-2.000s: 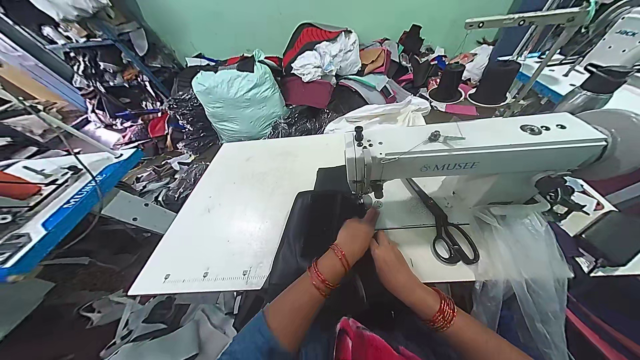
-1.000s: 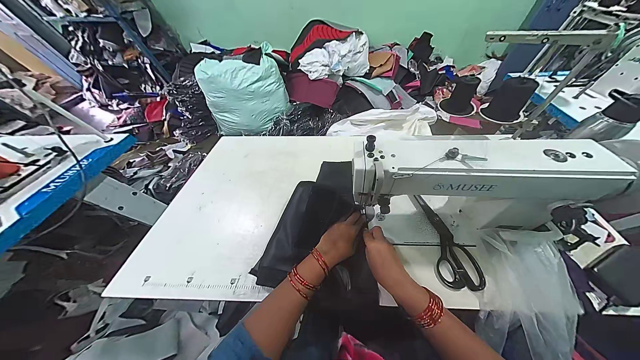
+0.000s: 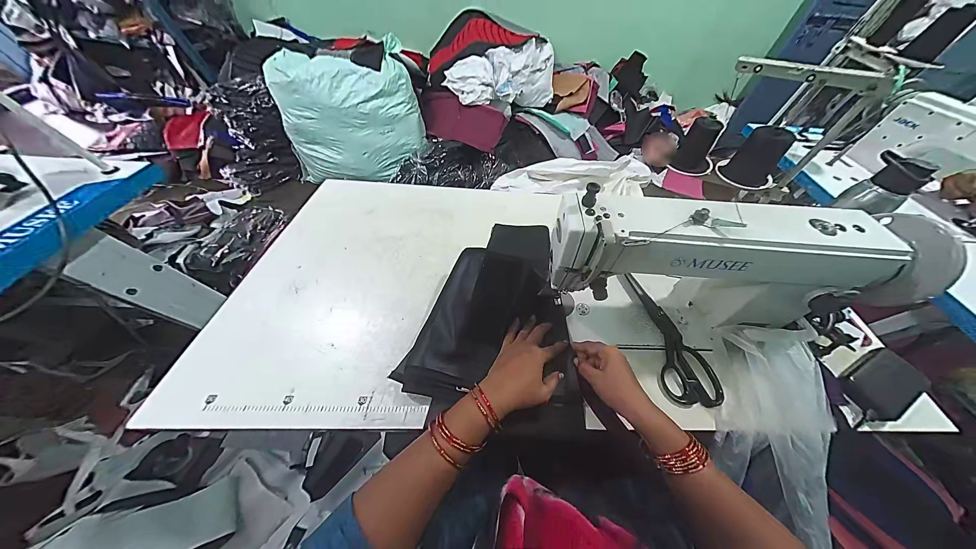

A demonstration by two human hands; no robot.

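Black fabric (image 3: 473,320), folded in layers, lies on the white sewing table (image 3: 305,305) and reaches under the needle area of a white Musee sewing machine (image 3: 732,252). My left hand (image 3: 526,366) rests on the fabric with its fingers spread, just in front of the presser foot (image 3: 558,299). At the fabric's right edge, my right hand (image 3: 606,374) pinches the edge between thumb and fingers. Black-handled scissors (image 3: 675,343) lie on the machine bed, right of my right hand. The needle tip is too small to make out.
Translucent plastic sheeting (image 3: 778,412) hangs over the table's right front edge. Behind the table stand a stuffed pale green bag (image 3: 347,114), heaped cloth scraps and black thread cones (image 3: 755,156). A blue-edged table (image 3: 76,206) is at the left, another machine (image 3: 915,145) at the back right.
Both hands have moved back from the needle area toward the table's front edge. My left hand has spread flat on the fabric.
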